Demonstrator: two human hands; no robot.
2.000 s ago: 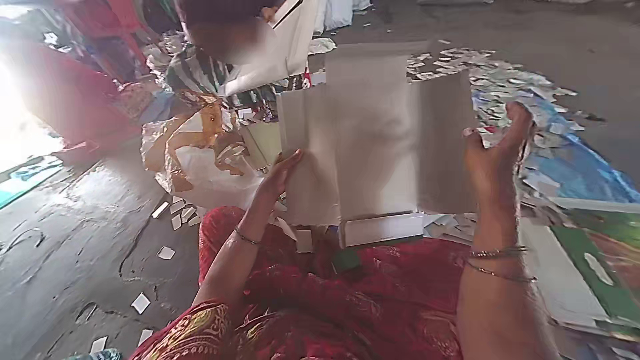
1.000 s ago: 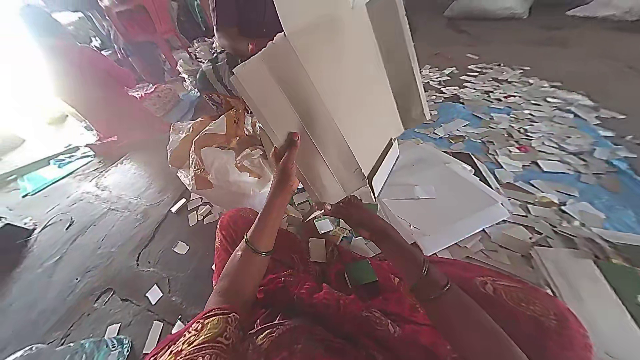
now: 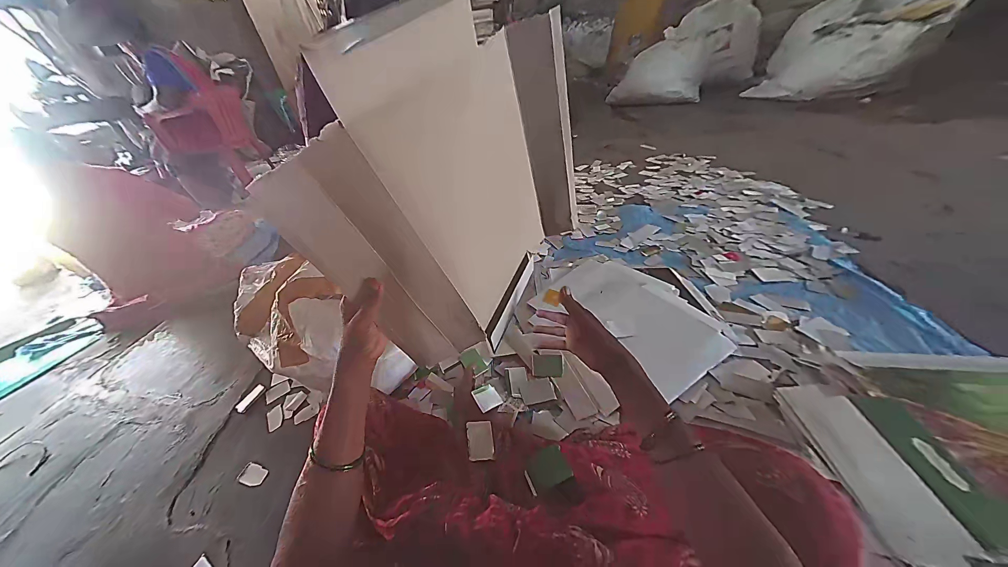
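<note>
My left hand (image 3: 364,327) grips the lower left part of a large creased cardboard sheet (image 3: 449,150), its thumb on the near face; the sheet stands tilted upright in front of me. My right hand (image 3: 579,327) is off the sheet, to the right of its lower corner, with a small orange and white piece (image 3: 552,298) at the thumb and the other fingers spread. Small cut card pieces, some green (image 3: 547,364), lie below between my hands. A green piece (image 3: 549,470) and a pale piece (image 3: 479,440) rest on my red garment.
White sheets (image 3: 630,315) lie right of my right hand. Beyond them, many card scraps cover a blue tarp (image 3: 882,307). A clear plastic bag (image 3: 260,315) sits at left, green-printed card (image 3: 906,441) at right. White sacks (image 3: 669,63) and a red plastic chair (image 3: 197,118) stand behind.
The right hand, at the sheet's lower edge one second ago, has come away to the right. The left hand still holds the sheet. The view has shifted.
</note>
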